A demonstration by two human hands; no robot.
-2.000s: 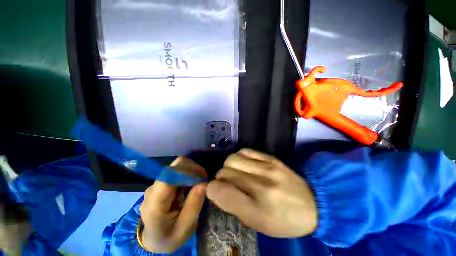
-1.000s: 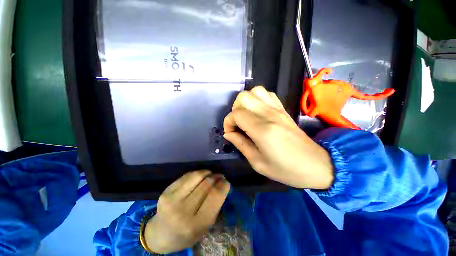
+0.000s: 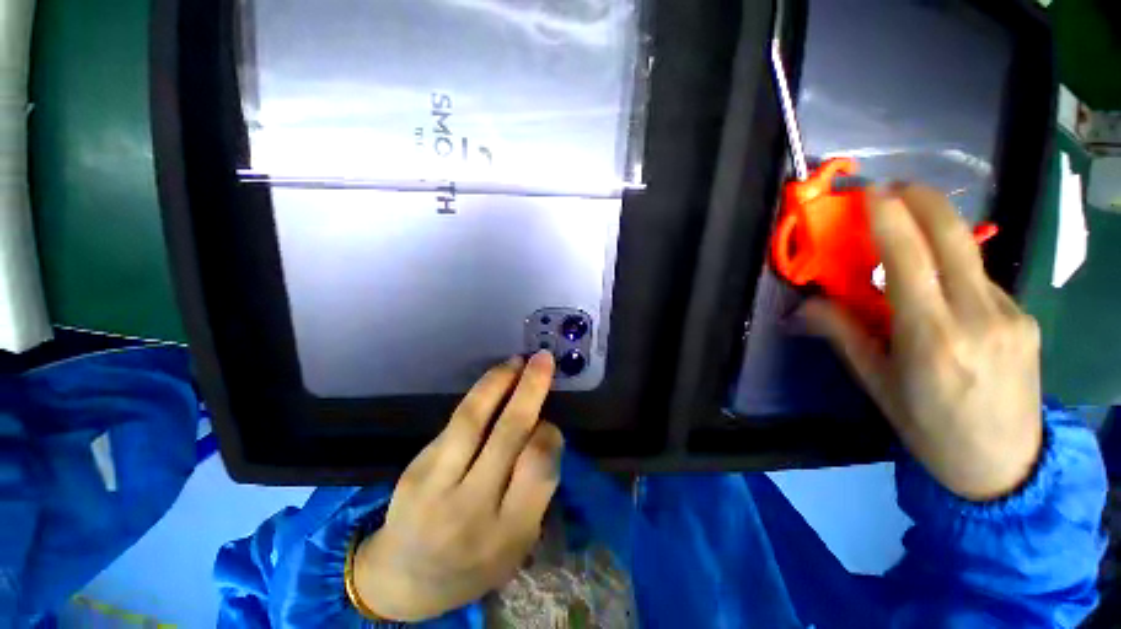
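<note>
The silver-grey tablet (image 3: 406,295) lies in the left pocket of the black foam tray (image 3: 209,320), its upper part under a clear protective film (image 3: 344,86). My left hand (image 3: 461,522) is over the tray's near edge, holding nothing visible. Two extended fingertips touch the lower-left part of the rear camera module (image 3: 573,328). My right hand (image 3: 953,338) is around the orange air blow gun (image 3: 830,246) over the right pocket, blurred, with the thumb at the gun's left side. The fingers and palm hide the gun's grip. The thin metal nozzle points away from me.
A second tablet (image 3: 891,92) lies in the right pocket, partly under the gun. A white rail (image 3: 15,184) runs along the far left. A white scrap (image 3: 1069,227) lies on the green surface at right. Another person's blue sleeve (image 3: 92,442) is at the left.
My right hand has left the camera module and moved right onto the air blow gun. My left hand has reached up to the module. The blue strip seen two seconds ago no longer shows.
</note>
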